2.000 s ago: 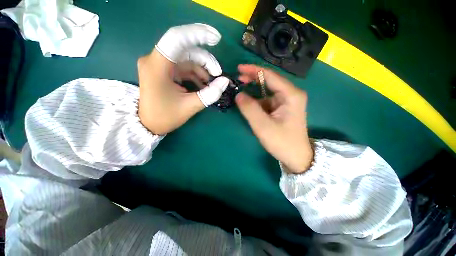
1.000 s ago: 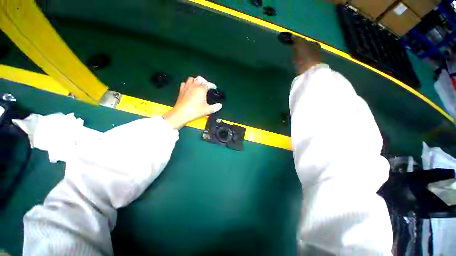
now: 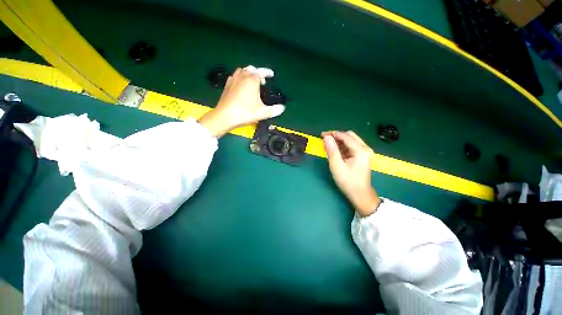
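My left hand (image 3: 241,101), with white covers on its fingertips, reaches over the yellow rail (image 3: 425,175). Its thumb and fingers are around a round black part (image 3: 272,95) above the green belt; whether they grip it is unclear. A flat black fixture (image 3: 289,152) with a raised round seat in the middle lies against the rail's near edge, just below my left hand. My right hand (image 3: 350,161) is at the rail, right of the fixture. Its thumb and fingertips are close together; anything thin between them cannot be made out.
More round black parts lie on the belt: two at left (image 3: 142,52) (image 3: 219,75) and several at right (image 3: 388,132). A slanted yellow post (image 3: 74,52) and crumpled white cloth (image 3: 61,141) are at left. Dark heaped bags (image 3: 493,246) are at far right.
My right hand has come back from the belt's far side to the rail. My left hand stays above the fixture, its fingers spread wider around the black part. The view has shifted.
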